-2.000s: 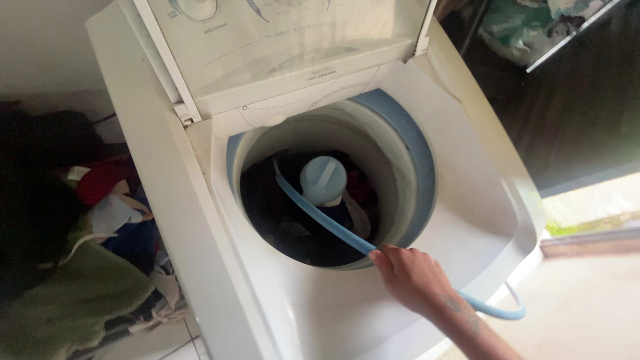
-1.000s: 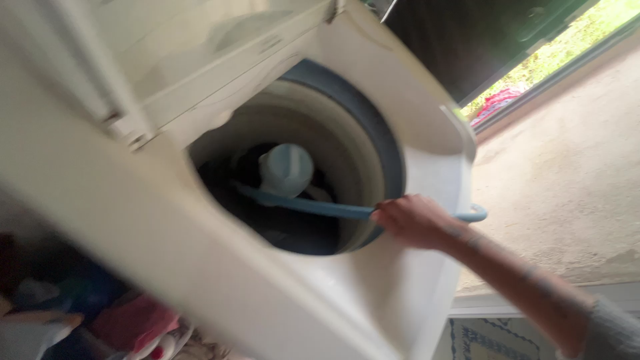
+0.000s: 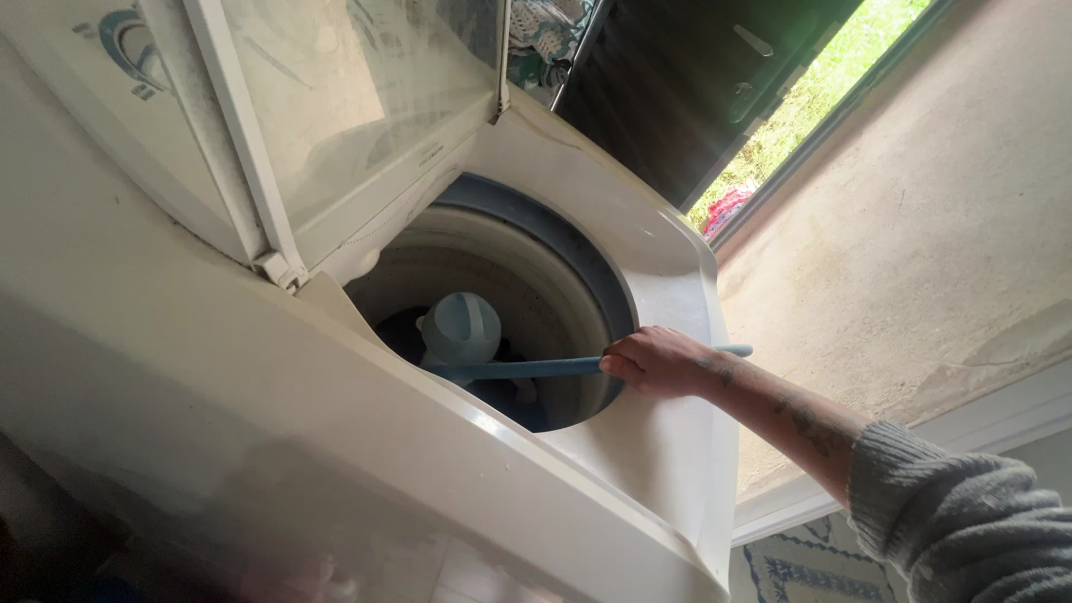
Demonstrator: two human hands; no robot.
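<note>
My right hand is closed around a blue hose at the front right rim of a top-loading washing machine. One end of the hose reaches down into the drum, beside the pale blue agitator cap; the other sticks out past my wrist over the machine's edge. Dark cloth lies low in the drum, with its details lost in shadow. Above the opening, the see-through lid stands raised. My left hand is outside the view.
A dark door stands behind the machine, with grass showing past it. A pale wall rises at the right, above patterned floor tiles. Crocheted cloth hangs or lies at the top.
The view has turned and shifted strongly. My right hand keeps hold of the hose, which lay slanting across the drum opening two seconds ago. The heap of clothes at the left has mostly left the view.
</note>
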